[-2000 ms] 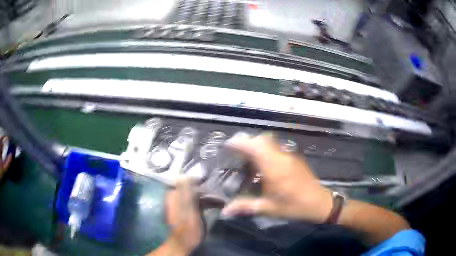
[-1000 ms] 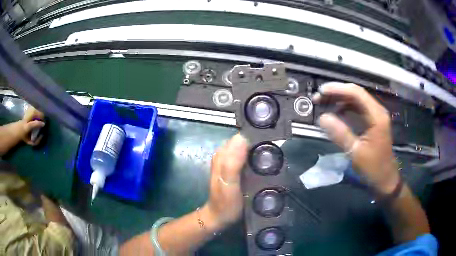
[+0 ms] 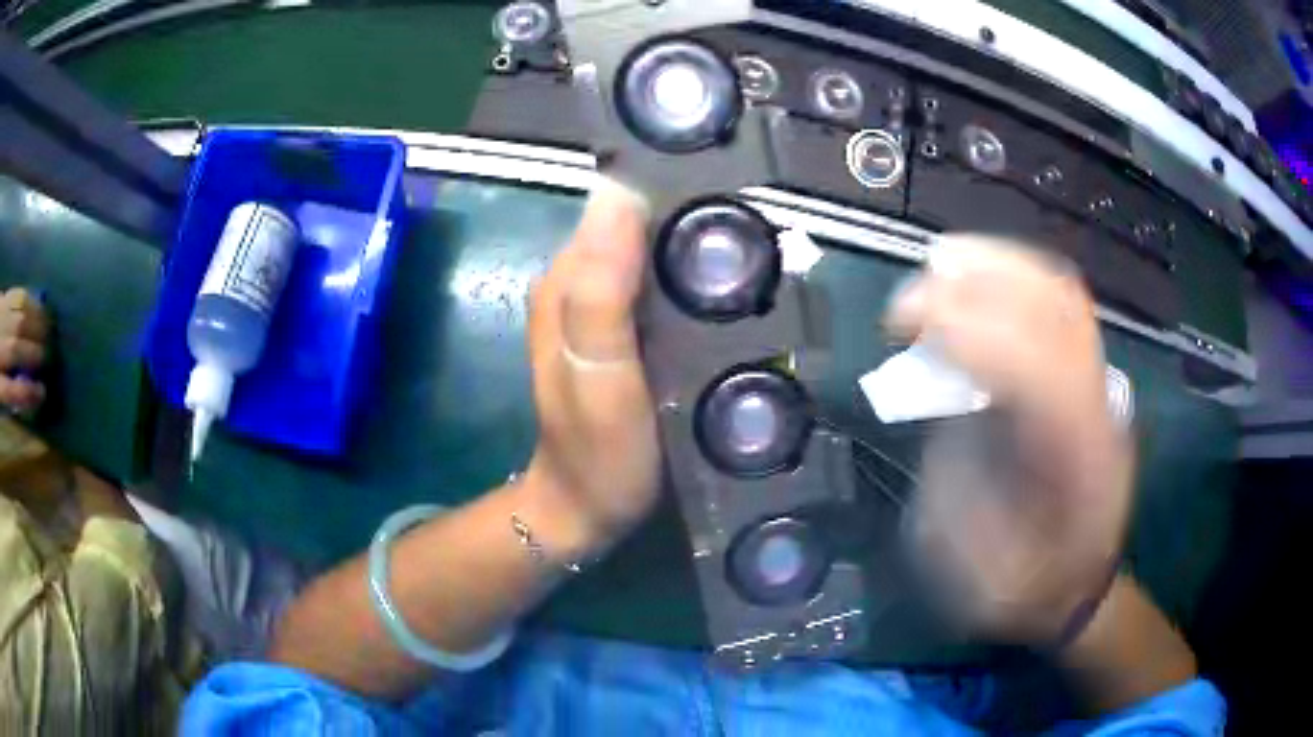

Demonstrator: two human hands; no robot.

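Note:
A long grey bracket plate (image 3: 688, 360) with a row of several black-ringed lens units (image 3: 717, 256) stands lengthwise before me, its far end over the dark parts tray. My left hand (image 3: 598, 360) holds the plate by its left edge, the fingers along it. My right hand (image 3: 1008, 432) is blurred and right of the plate, not touching it. A white wipe (image 3: 922, 386) shows at its fingers; whether the hand grips the wipe or passes over it I cannot tell.
A blue bin (image 3: 324, 303) at the left holds a dropper bottle (image 3: 242, 295), nozzle towards me. A parts tray (image 3: 994, 180) with clear round pieces lies beyond the metal rail. Thin dark tweezers (image 3: 876, 468) lie right of the plate. Another person's hand (image 3: 20, 350) is at the far left.
The view has shifted, so the bin and bottle sit higher in it. The right hand has come down and nearer to me, over the wipe's area. The left hand still holds the plate.

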